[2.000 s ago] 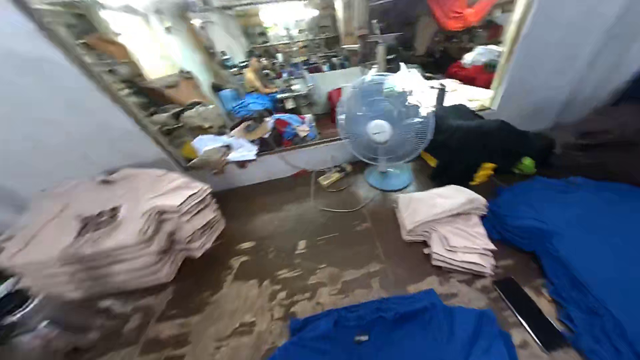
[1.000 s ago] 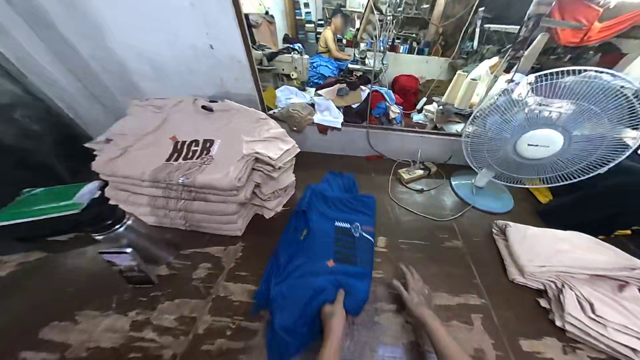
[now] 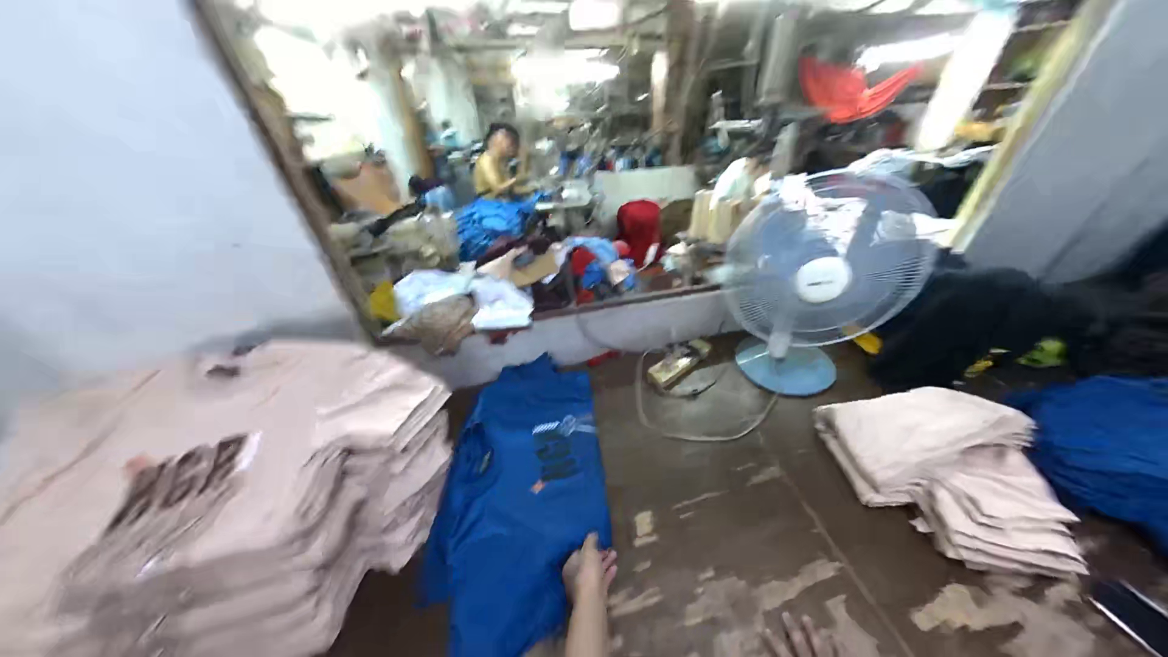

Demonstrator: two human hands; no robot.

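A folded blue shirt [image 3: 525, 493] with a dark print lies on the brown worn table [image 3: 730, 538], close beside a tall stack of pale pink printed shirts [image 3: 274, 474]. My left hand [image 3: 589, 568] rests at the blue shirt's right edge, thumb on the cloth; whether it grips the fabric is hard to tell. At the bottom edge of the view, my right hand [image 3: 803, 639] is partly cut off, its fingers apart over the table and nothing in them. Further right sits a smaller pile of folded pale pink shirts [image 3: 958, 474].
A blue desk fan [image 3: 824, 278] stands at the back, near a power strip [image 3: 679, 363] with a looping cord. More blue cloth [image 3: 1104, 447] and a phone [image 3: 1131, 616] lie at the right. Beyond the wall opening, a person [image 3: 497, 164] sits among machines and cloth.
The blue shirt, held near the table's middle a second ago, now lies against the left stack. Two seconds ago, a blue shirt lay at the front edge and no hands showed. The view has swung.
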